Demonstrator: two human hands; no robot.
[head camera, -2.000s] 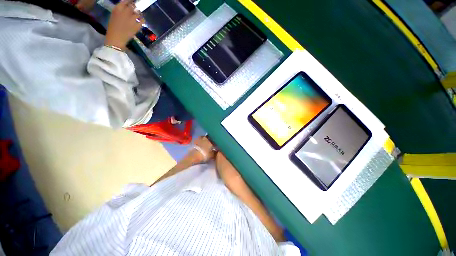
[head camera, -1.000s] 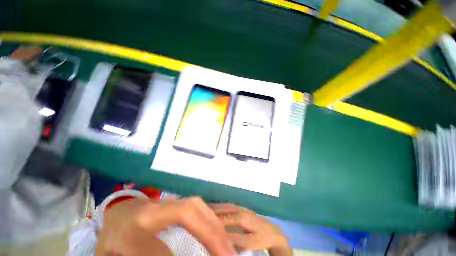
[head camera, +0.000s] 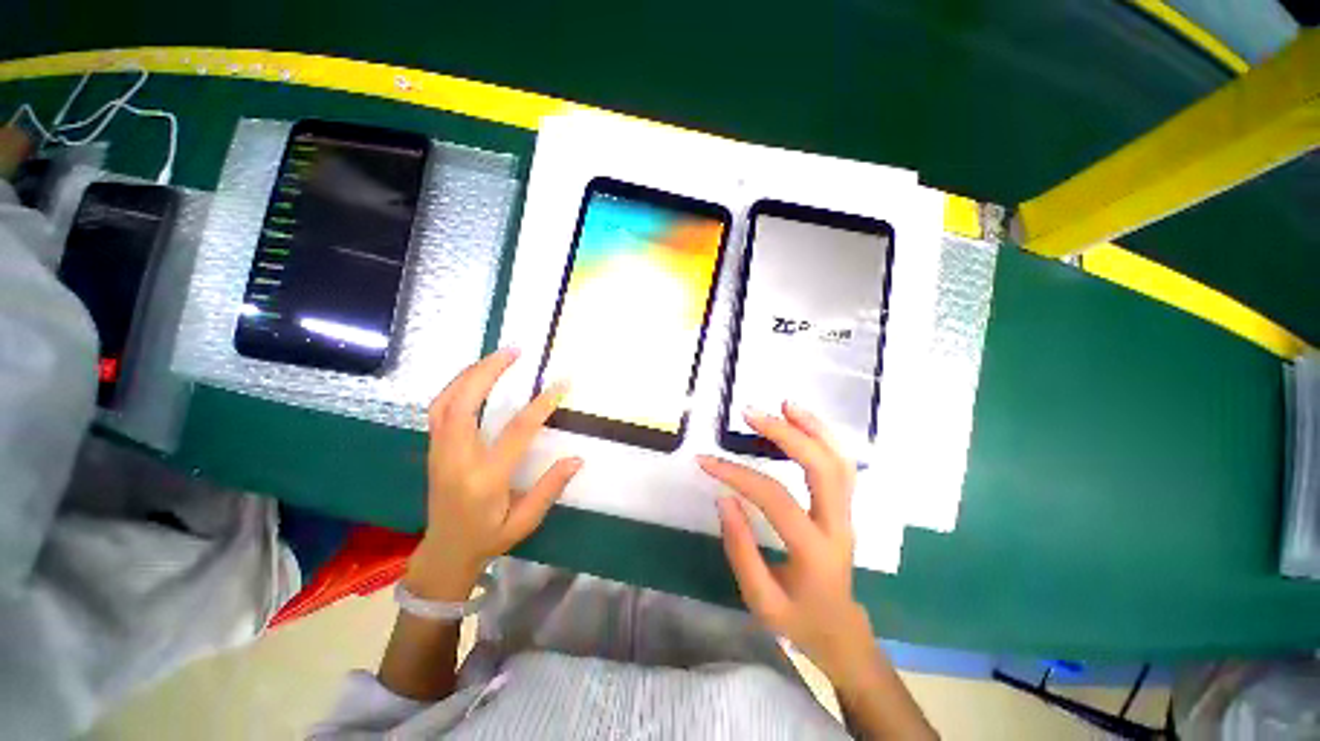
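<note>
Two tablets lie side by side on white paper sheets (head camera: 623, 507). The left tablet (head camera: 637, 311) shows a blue-green to yellow-orange picture. The right tablet (head camera: 811, 311) shows a pale screen with a dark "ZC" logo. My left hand (head camera: 485, 456) is at the left tablet's lower left corner, fingers apart, one fingertip over that corner. My right hand (head camera: 796, 528) is at the right tablet's lower edge, fingers apart, some fingertips over its lower part. Neither hand holds anything. Whether the fingertips touch the tablets I cannot tell.
A dark tablet (head camera: 336, 246) with green text rows lies on bubble wrap (head camera: 456, 290) at left. Another dark tablet (head camera: 116, 282) and white cables (head camera: 123, 104) are beyond it, by a person's pale sleeve (head camera: 51, 434). A yellow post (head camera: 1173, 152) and upright translucent sheets (head camera: 1303, 463) stand at right.
Both my hands have moved up from the bench's front edge to the lower ends of the two tablets, and their fingers have spread. The view has turned and shifted; both tablets still lie on the paper.
</note>
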